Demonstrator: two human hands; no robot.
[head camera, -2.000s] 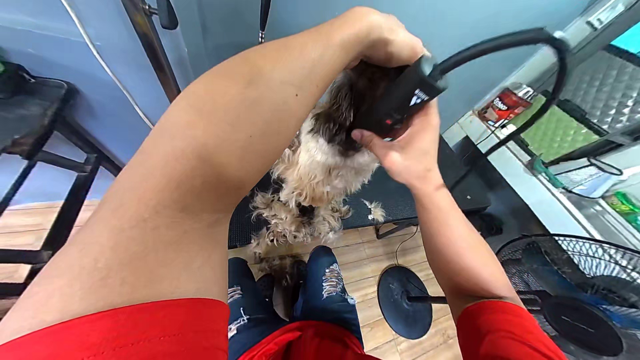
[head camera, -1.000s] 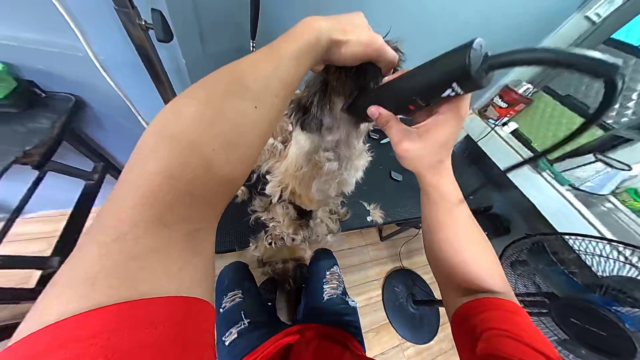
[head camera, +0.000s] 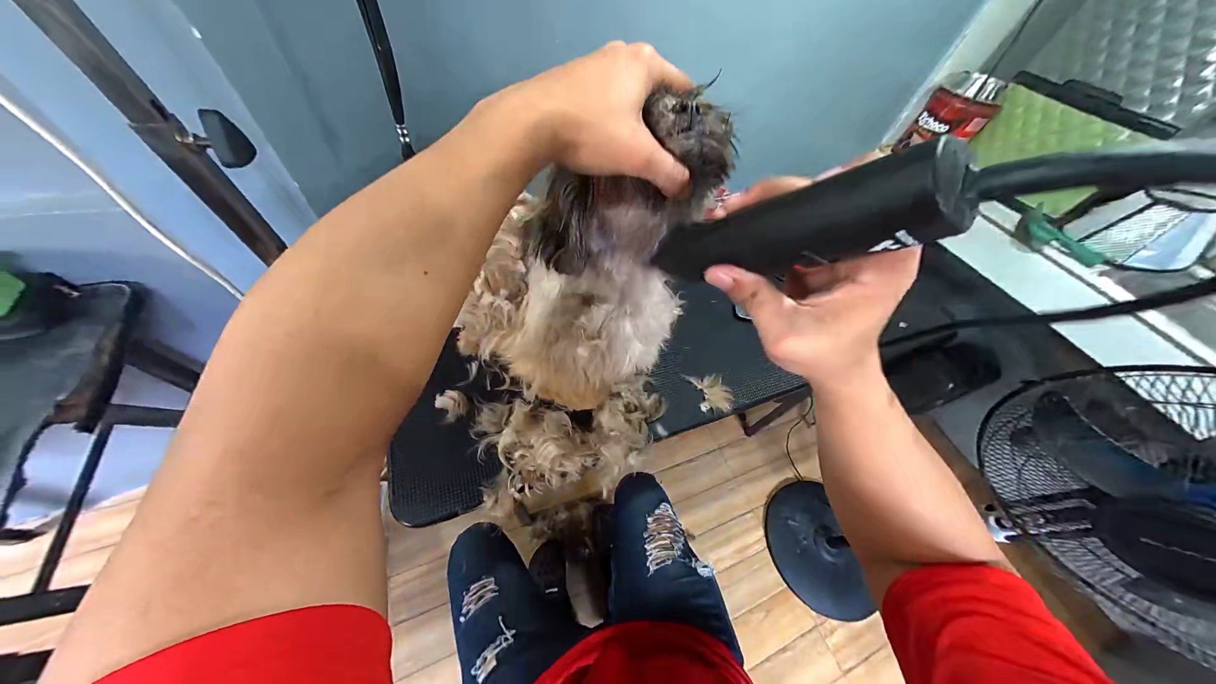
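Observation:
A small dog with a cream body (head camera: 589, 332) and a darker head is on a black grooming table (head camera: 432, 475). My left hand (head camera: 622, 119) grips the dog's head from the left, thumb and fingers around its muzzle, with the head raised. In my right hand (head camera: 826, 294) is a black corded electric clipper (head camera: 826, 214), its front end against the dog's neck or throat; the blade is hidden. Cut fur (head camera: 551, 442) lies heaped on the table below the dog, and a small loose tuft (head camera: 711, 392) lies to the right.
A black fan (head camera: 1111, 494) stands at the lower right, beside a round black base (head camera: 819, 551) on the wood floor. A black stool or chair (head camera: 66, 351) is at the left, near a metal post (head camera: 152, 123). The clipper's thick cord (head camera: 1092, 174) runs off right. A red container (head camera: 950, 114) stands upper right.
The dog's face was mostly hidden behind my hands and now shows, tipped up. My right hand has brought the clipper from the head area down to the neck or throat.

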